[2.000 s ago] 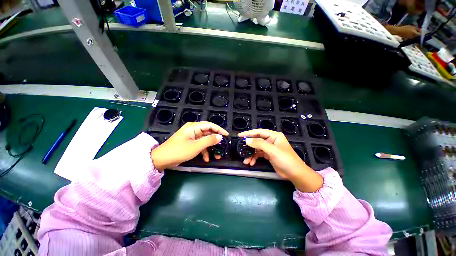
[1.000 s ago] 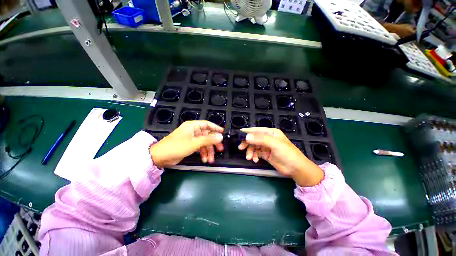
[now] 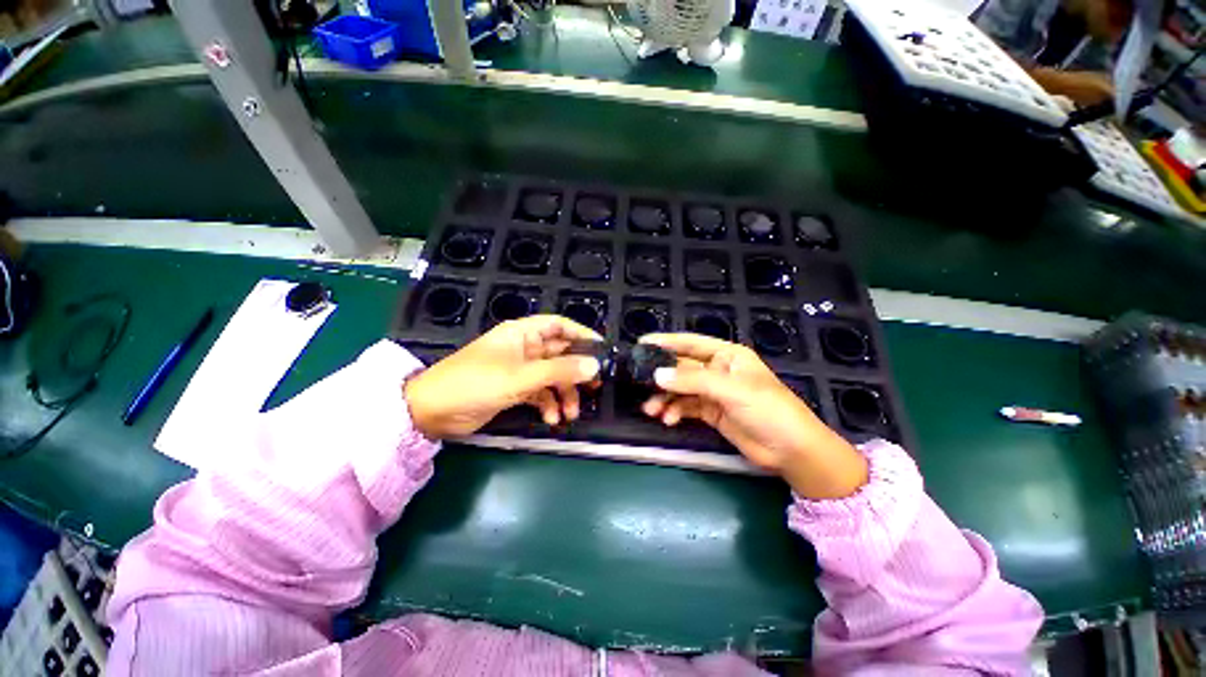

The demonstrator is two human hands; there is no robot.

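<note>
A black compartment tray (image 3: 827,282) lies on the green bench, most of its square pockets filled with round black units. My left hand (image 3: 509,378) holds one round black unit (image 3: 594,355) tilted between thumb and fingers, above the tray's near rows. My right hand (image 3: 734,401) holds another round black unit (image 3: 647,362) beside it. The two units are close together; I cannot tell if they touch. My hands hide some near pockets.
At left, a white paper slip (image 3: 238,377) bears a black disc (image 3: 307,298), with a blue pen (image 3: 168,366) and black cable (image 3: 99,370) beyond. A white-and-red stick (image 3: 1040,415) and clear trays (image 3: 1164,437) lie at right. A metal upright (image 3: 284,132) stands behind.
Both units have stayed in my hands but are tilted differently, their dark sides now showing more. The view has shifted slightly, so the tray and bench appear a little to the right.
</note>
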